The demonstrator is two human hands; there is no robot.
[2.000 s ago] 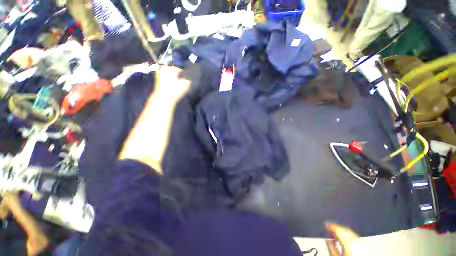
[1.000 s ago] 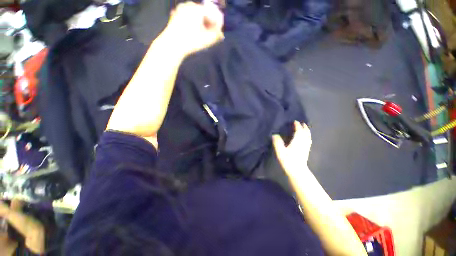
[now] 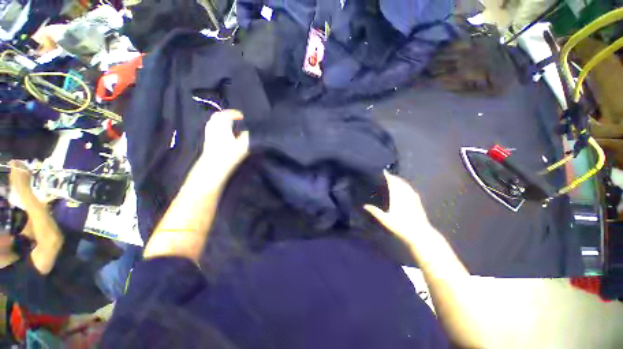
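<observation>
A limp dark navy garment piece [image 3: 314, 136] lies on the dark-covered pressing table in front of me, rumpled, with folds open towards my body. My left hand [image 3: 227, 136] is at the garment's left side, fingers curled at the cloth; whether it pinches the cloth is unclear. My right hand [image 3: 402, 208] is at the garment's right edge, thumb and fingers apart, and a grip cannot be made out. The steam iron [image 3: 497, 178], with a pale soleplate rim and red top part, rests on the table right of my right hand.
More navy garments [image 3: 417, 20] are heaped at the back, with a pinkish-red and white item [image 3: 314, 51] among them. Brownish scraps [image 3: 468, 65] lie at back right. Yellow hoses [image 3: 580, 170] rise beyond the iron. Another person's arm [image 3: 34, 218] shows at the left.
My left hand has moved down and back towards me from the far part of the garment. My right hand came in from the table's near edge to the garment, whose folds now lie differently.
</observation>
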